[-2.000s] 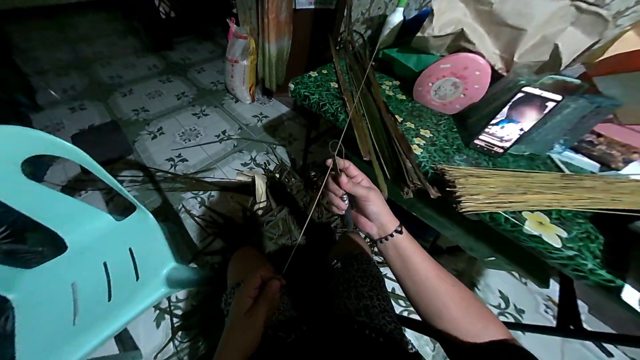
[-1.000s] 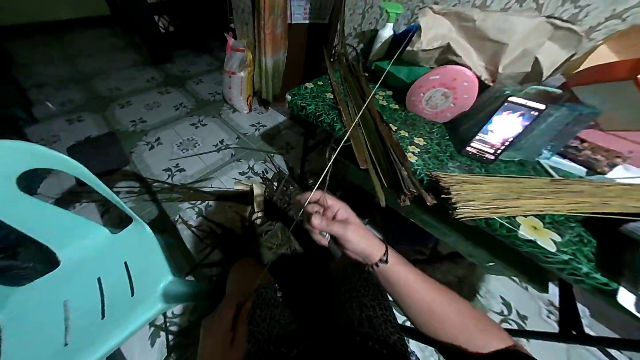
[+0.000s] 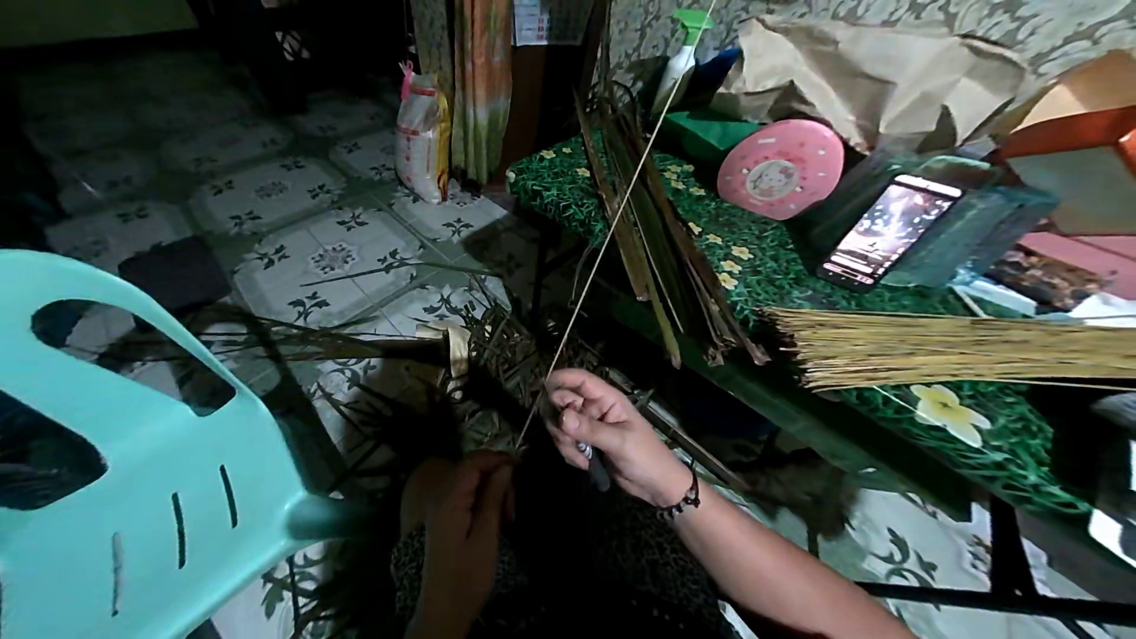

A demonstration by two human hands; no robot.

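My right hand (image 3: 599, 430), with a beaded bracelet at the wrist, grips a long thin palm-leaf midrib (image 3: 612, 226) and a small knife whose dark handle (image 3: 596, 466) shows below the fingers. The strip slants from my lap up past the bench. Low in the shadow, my left hand (image 3: 475, 488) is closed at the strip's lower end. A bundle of thin tan midribs (image 3: 958, 348) lies on the bench at the right. Long brown-green leaf strips (image 3: 652, 231) lie across its left part. Leaf scraps (image 3: 501, 355) are heaped on the floor beyond my hands.
A turquoise plastic chair (image 3: 213, 532) stands at the left. The bench has a green floral cover (image 3: 772, 257) and holds a lit phone (image 3: 892, 231), a pink round item (image 3: 781, 169), a spray bottle (image 3: 679, 71) and crumpled brown paper (image 3: 870, 75). A sack (image 3: 422, 142) stands on the tiled floor.
My right hand has moved down from its place two seconds ago, still at the strip. My left hand shows near the strip's lower end. The phone's screen picture has changed.
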